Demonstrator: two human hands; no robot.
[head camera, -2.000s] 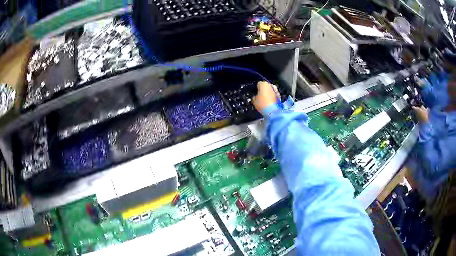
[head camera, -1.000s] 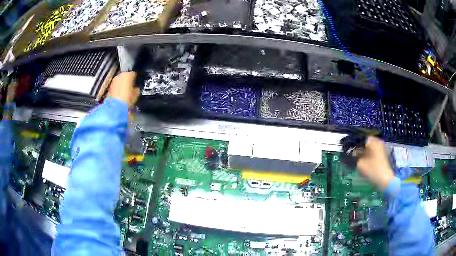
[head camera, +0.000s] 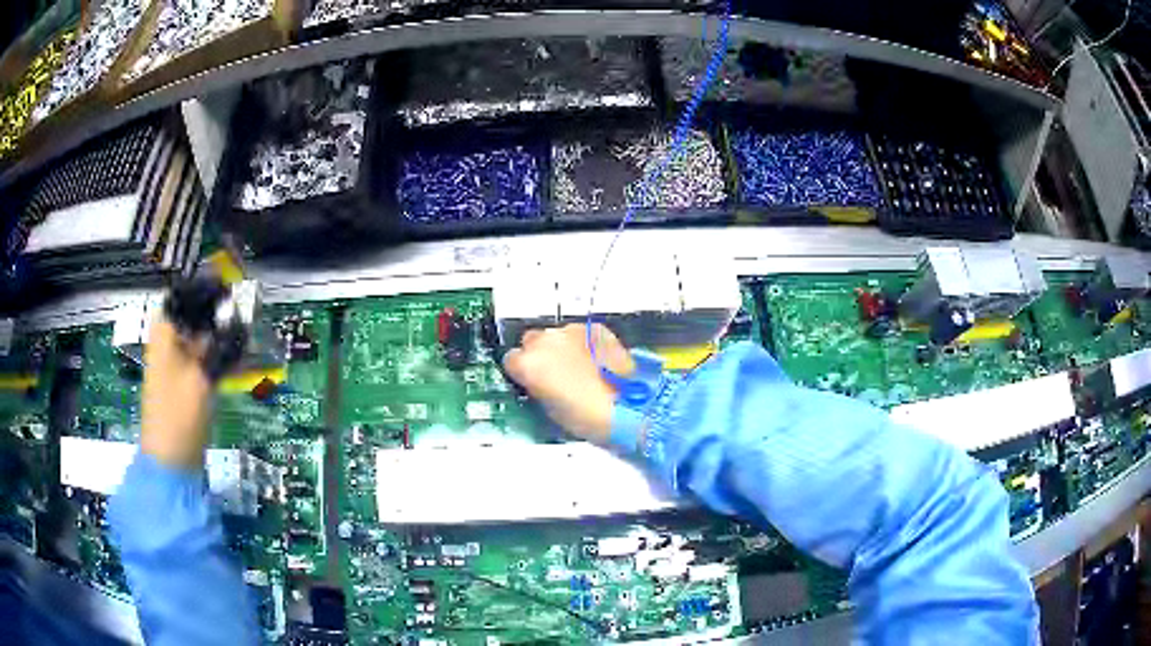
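Note:
A large green circuit board (head camera: 385, 394) lies in front of me, with a silver-white heatsink (head camera: 612, 284) at its far edge and a long white bar (head camera: 505, 486) across its middle. My right hand (head camera: 568, 372) is low over this board, just in front of the heatsink, its fingertips bent down near the heatsink's left end; whether they hold anything is hidden. A blue strap is at its wrist. My left hand (head camera: 187, 360) is blurred over the board to the left, near its heatsink. Black shows at its fingertips, covering or part unclear.
Behind the boards, a shelf holds bins of blue-purple parts (head camera: 467, 183), pale parts (head camera: 587, 174), more blue parts (head camera: 802, 170) and a black tray (head camera: 937, 177). Stacked trays (head camera: 95, 189) stand at left. A coiled blue cord (head camera: 682, 133) hangs down to my right wrist. Another board (head camera: 808, 334) lies to the right.
My right hand has moved from the rear tray at right to the middle board. My left hand has come from the shelf's left bins down over the left board. The view has turned left, then slightly back.

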